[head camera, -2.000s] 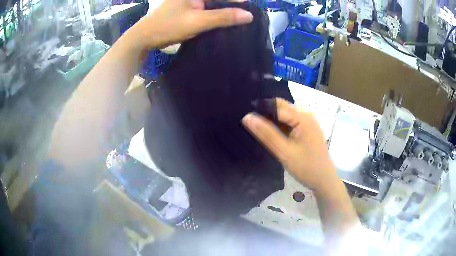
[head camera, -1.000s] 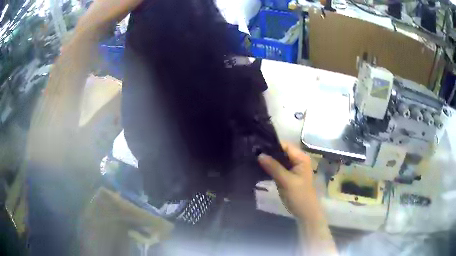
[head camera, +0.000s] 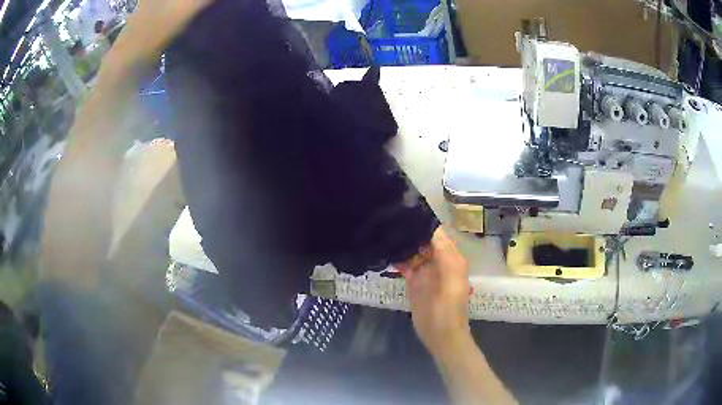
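A black garment piece (head camera: 277, 158) hangs spread between my hands, over the left end of the white table and the space left of it. My right hand (head camera: 435, 273) pinches its lower right edge near the table's front edge. My left hand (head camera: 170, 16) is at the top left by the cloth's upper part, cut off by the picture's edge and blurred; its fingertips are hidden. The overlock machine (head camera: 554, 87) stands right of the cloth, with its shiny cloth plate (head camera: 499, 186) on its left. No cloth lies under the presser foot area.
A blue crate (head camera: 408, 49) is behind the table, a brown board (head camera: 491, 28) beyond it. A perforated basket (head camera: 321, 323) and a cardboard carton (head camera: 202, 360) are below left. Thread snips (head camera: 665, 260) lie right of the yellow-framed chip opening (head camera: 557, 273).
The view has swung down and right, so the machine shows nearer the middle. The cloth has moved left and down between my hands, and my right hand has come to the table's front edge.
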